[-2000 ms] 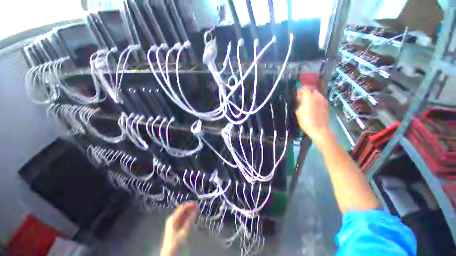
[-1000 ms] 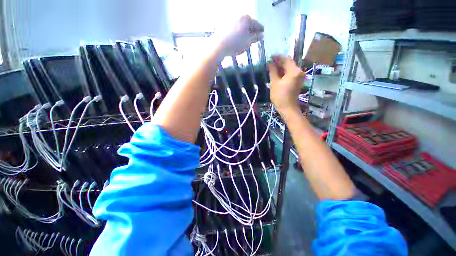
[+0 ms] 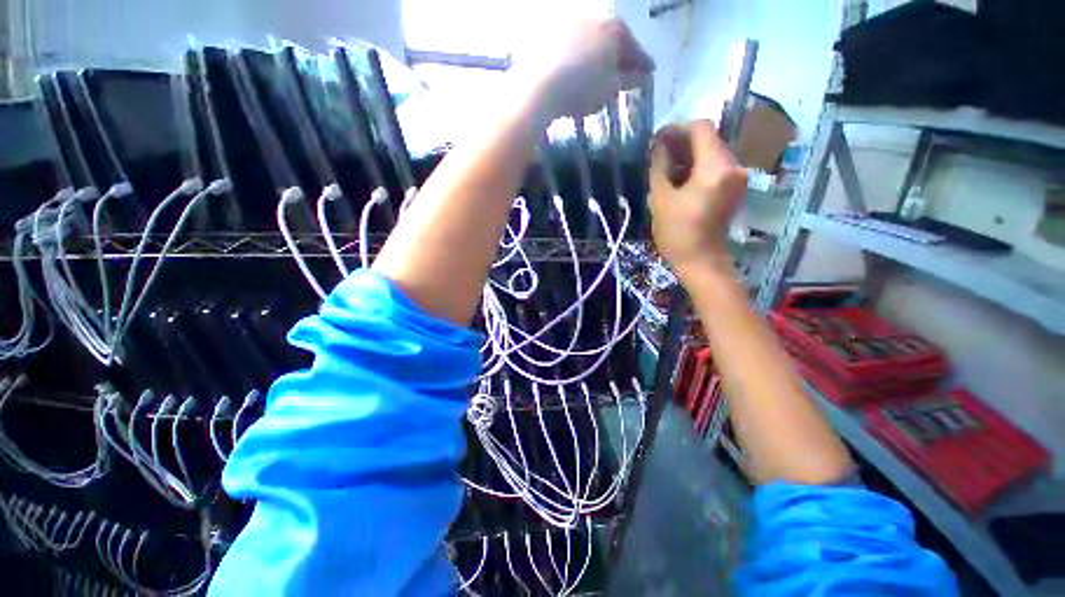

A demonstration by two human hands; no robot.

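Note:
Dark tablets [image 3: 391,128] stand upright on the top level of a wire rack, with white cables [image 3: 584,338] plugged in at their lower front edges and hanging in loops. My left hand [image 3: 596,64] is raised at the top centre, its fingertips closed at the top of the rightmost tablet [image 3: 632,146]; the exact grip is blurred. My right hand [image 3: 697,192] is just right of that tablet, fingers curled towards the thumb. Whether it holds something small is hidden.
Lower rack levels [image 3: 222,402] hold more dark slabs with white cables. On the right, a grey storage shelf [image 3: 958,251] bears stacked red trays [image 3: 858,344] and a black stack [image 3: 958,58] on top. A cardboard box [image 3: 765,131] and a bright window are behind.
Since two seconds ago my left hand has risen from low down to the tablet tops. In the last second both hands have shifted slightly right in the picture. My right hand's fingers have curled.

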